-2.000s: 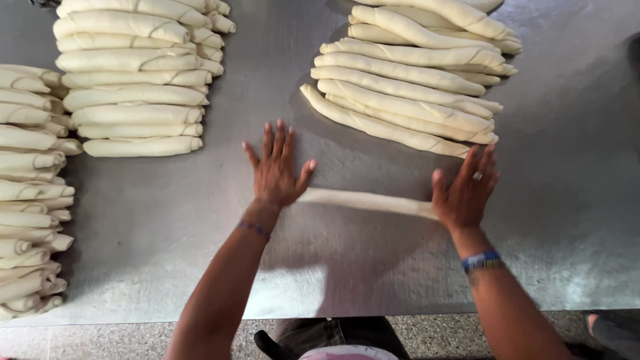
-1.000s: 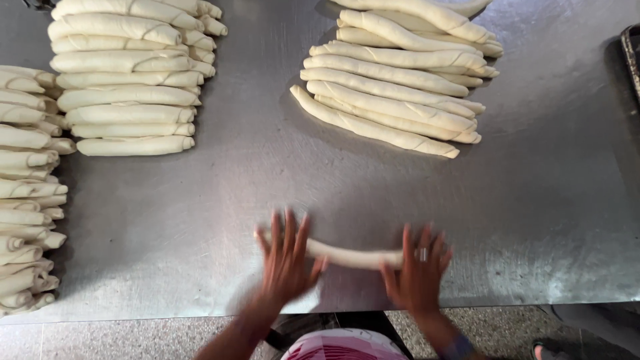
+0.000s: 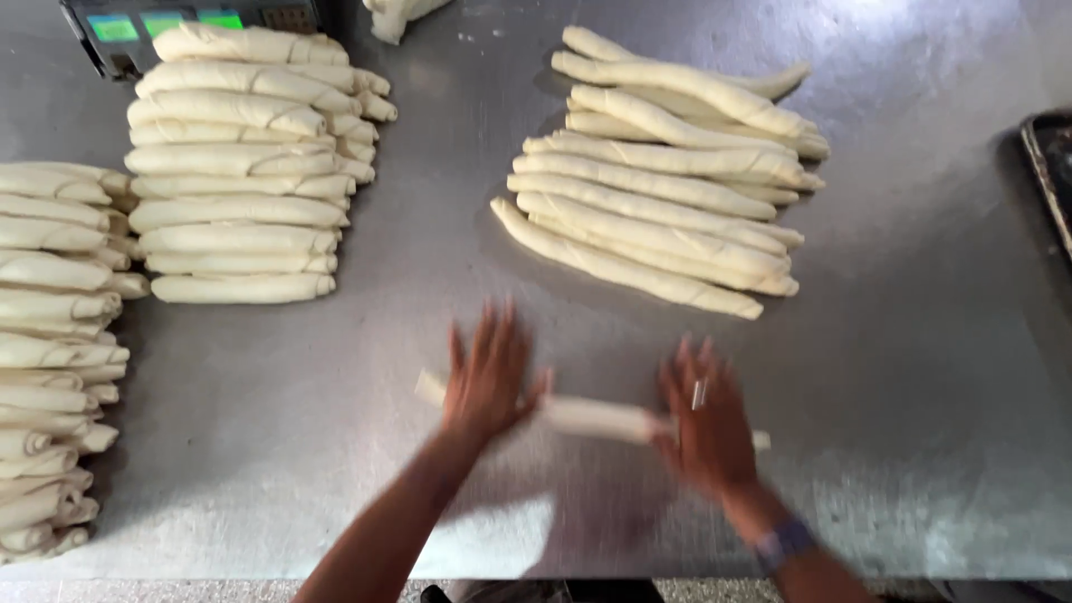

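A rolled strip of dough (image 3: pixel 599 419) lies on the metal table, blurred by motion, its two ends showing past my hands. My left hand (image 3: pixel 490 377) presses flat on it toward its left end, fingers spread. On its right part rests my right hand (image 3: pixel 708 419), palm down, with a ring on one finger and a band at the wrist; the fingers look slightly apart. Neither hand is closed around the dough. Just beyond them is a pile of long, thin dough rolls (image 3: pixel 653 226), lying side by side and partly stacked.
Shorter, thicker dough rolls (image 3: pixel 243 209) are stacked at the left, with another stack (image 3: pixel 50 360) at the far left edge. A digital scale (image 3: pixel 289 18) with lit displays stands at the top left. A dark metal tray (image 3: pixel 1047 180) reaches in at the right edge of the steel table (image 3: pixel 913 402).
Both hands stay on a dough strip. Since a second ago they have moved away from the table's near edge, toward the long rolls. The view has shifted, showing the scale.
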